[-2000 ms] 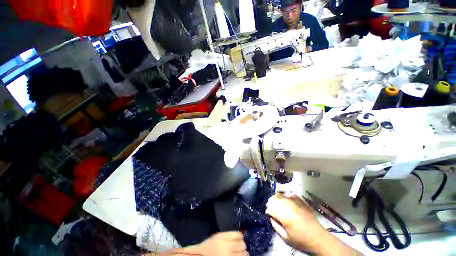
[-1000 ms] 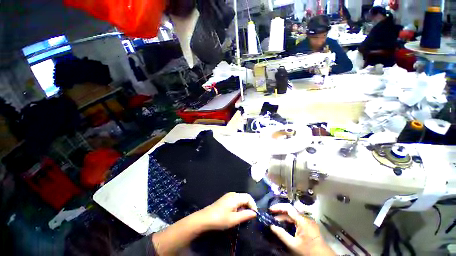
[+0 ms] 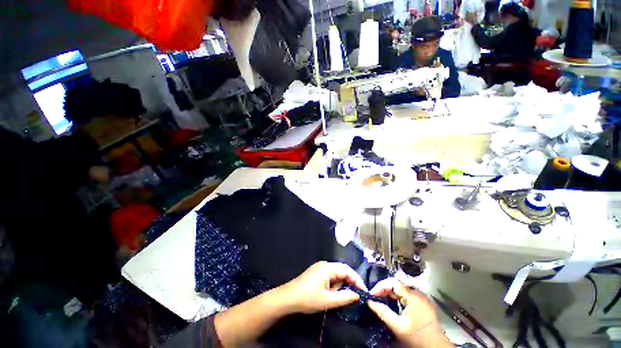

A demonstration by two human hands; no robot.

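Note:
The dark fabric lies on the pale table left of and below the needle end of the sewing machine. Its plain black side is up, and a navy part with light flecks shows at the left. My left hand pinches a narrow folded edge of it between thumb and fingers. My right hand pinches the same edge just to the right. The fingertips are close together, in front of the needle area. A thin reddish thread hangs below my left hand.
Slim snips and black-handled shears lie under the machine head. A white disc sits above the needle end. Thread cones and white cut pieces are behind. A person sits at a facing machine; a dark figure is at left.
From the first frame, both hands have come together on the fabric edge and the view has shifted. Since the second, the hands have barely moved; a dark figure has appeared at far left.

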